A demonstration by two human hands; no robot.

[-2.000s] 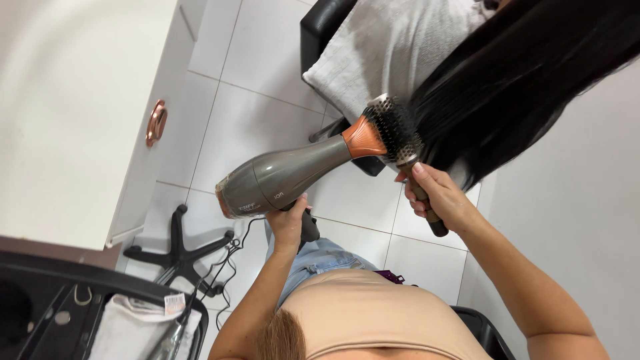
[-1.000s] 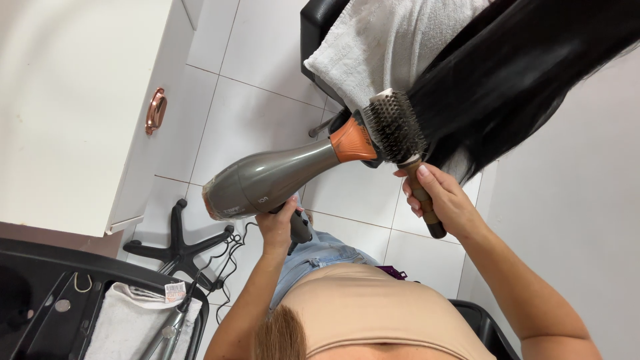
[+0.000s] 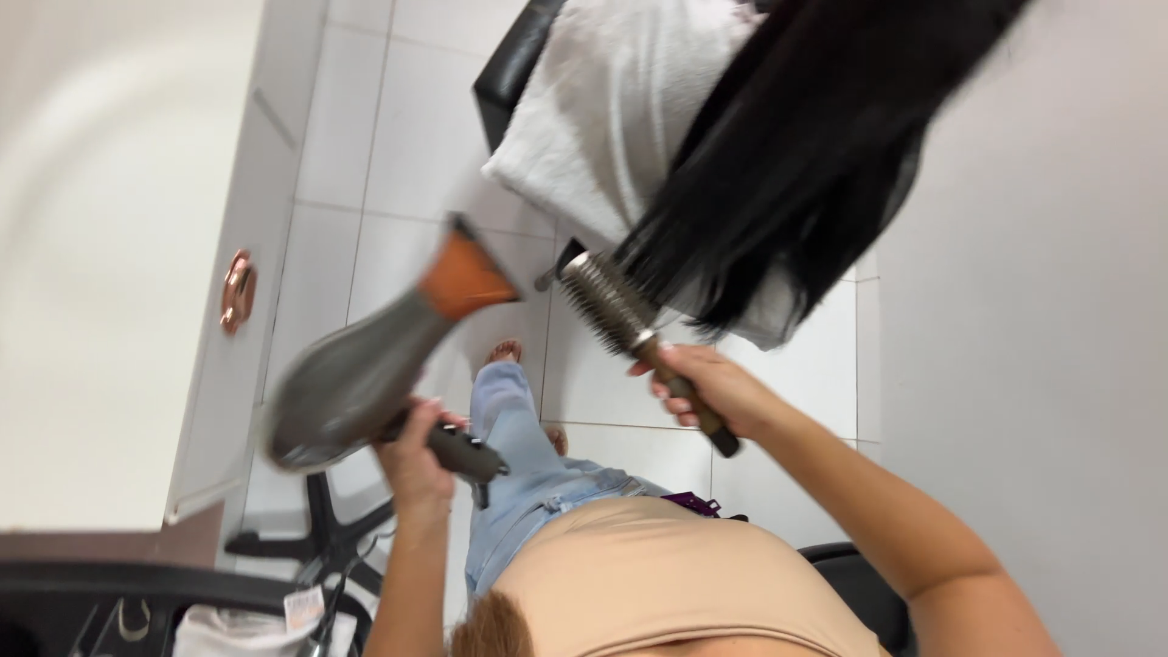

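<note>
My left hand (image 3: pixel 420 456) grips the handle of a grey hair dryer (image 3: pixel 356 374), whose orange nozzle (image 3: pixel 467 274) points up and to the right. In my right hand (image 3: pixel 716 388) is a round hairbrush (image 3: pixel 611 301), held by its brown handle with the bristled barrel up and to the left. The barrel lies beside the ends of long black hair (image 3: pixel 803 146); whether bristles touch the hair, I cannot tell. A gap separates the nozzle from the brush. Behind the hair, a white towel (image 3: pixel 593 119) is draped over a black chair (image 3: pixel 513 68).
On the left stands a white cabinet (image 3: pixel 100 274) with a copper-coloured handle (image 3: pixel 238 292). A black cart (image 3: pixel 109 577) at the lower left holds a white cloth (image 3: pixel 237 631) and tools. Near it are a black wheeled base (image 3: pixel 319 529) and a cord. A grey wall (image 3: pixel 1031 347) rises at right.
The dryer has moved left, away from the brush, and its nozzle has tilted upward. The brush, earlier against the hair near the nozzle, has turned in my right hand. The hair ends hang looser.
</note>
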